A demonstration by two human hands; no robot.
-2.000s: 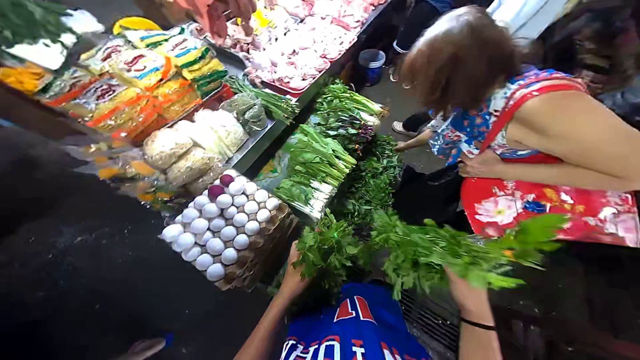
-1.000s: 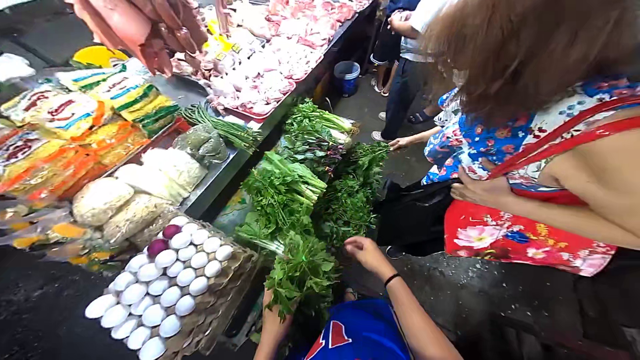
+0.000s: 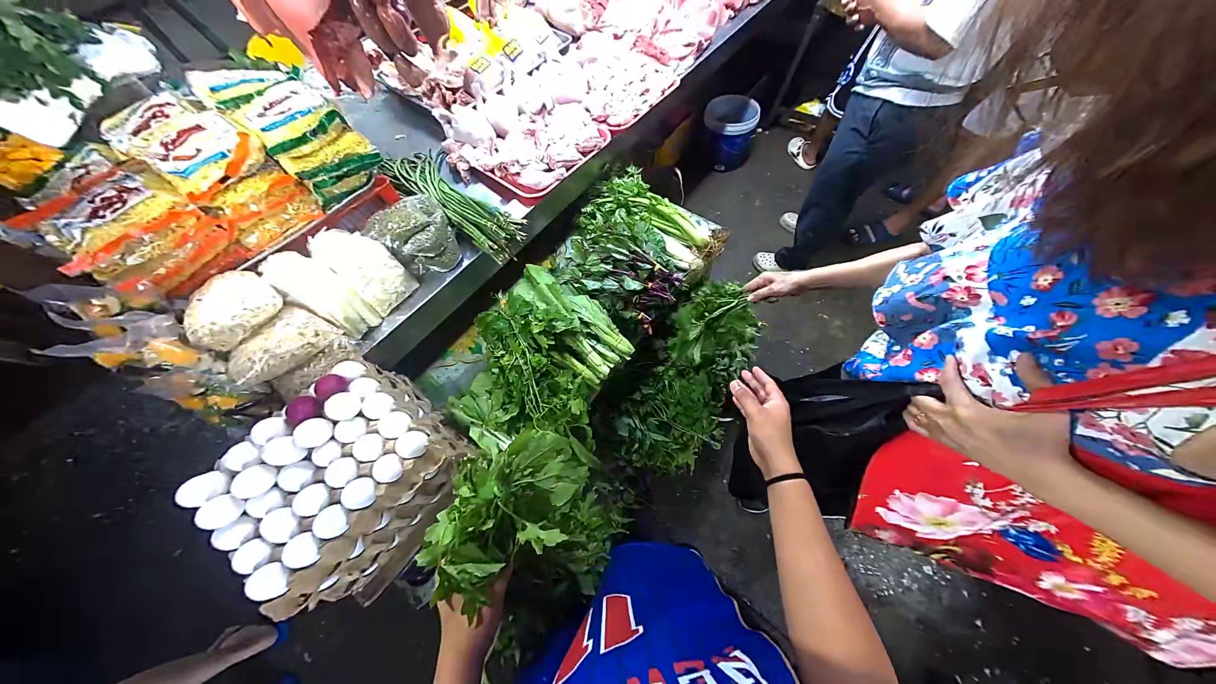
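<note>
A bunch of leafy greens (image 3: 518, 508) stands at the lower middle, with my left hand (image 3: 475, 608) under and behind its leaves, closed around its lower part. My right hand (image 3: 760, 408) is raised with its fingers apart and nothing in it, just right of the feathery greens (image 3: 674, 418). Beyond my left hand lie long-stemmed greens (image 3: 551, 337), and farther back a dark leafy bunch with purple stems (image 3: 632, 271). Another person's hand (image 3: 774, 285) touches the far end of the feathery greens. A black plastic bag (image 3: 807, 437) hangs right of my right hand.
Stacked trays of white eggs (image 3: 311, 501), two of them purple, stand left of my left hand. A metal counter (image 3: 418, 318) bears bagged noodles (image 3: 180, 152), string beans (image 3: 461, 204) and raw chicken (image 3: 532, 133). A person in a floral dress (image 3: 1064, 285) stands close at right. A bucket (image 3: 731, 133) is on the floor.
Two seconds ago a leafy bunch lay at my right hand; that hand has since moved away, empty. My left hand stays with its greens. The person in the floral dress appears closer.
</note>
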